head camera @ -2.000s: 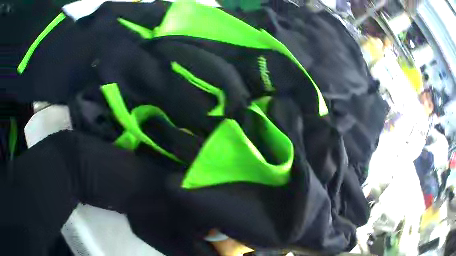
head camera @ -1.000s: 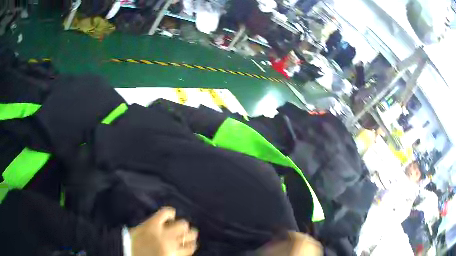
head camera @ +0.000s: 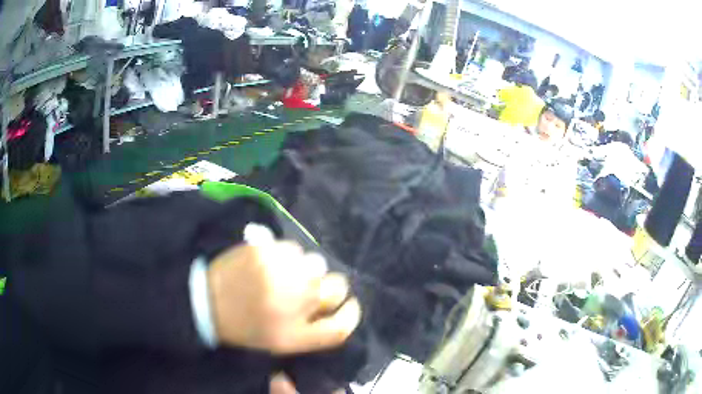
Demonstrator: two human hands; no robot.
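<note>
My left hand [head camera: 281, 298], blurred, with a white cuff and a dark sleeve, is large at the centre left. Its fingers are curled on black cloth, which shows below it. A bit of skin [head camera: 282, 383] at the bottom edge may be my right hand; it is cut off and its grip is hidden. The black garment heap [head camera: 385, 200] lies beyond my left hand. A bright green strip [head camera: 258, 196] runs along the cloth behind my knuckles. The sewing machine head [head camera: 477, 338] stands at the lower right, partly washed out by glare.
Small clutter [head camera: 608, 312] lies behind the machine. A person [head camera: 553, 127] and a yellow top [head camera: 519, 104] are farther off at the upper right. Cloth-filled shelves [head camera: 108, 58] stand at the upper left beyond the green floor [head camera: 254, 146] with its yellow-black line.
The view has swung right, bringing the machine in. My left hand has come up larger and nearer. Most green panels have left the view, and the hand at the lower right is no longer there.
</note>
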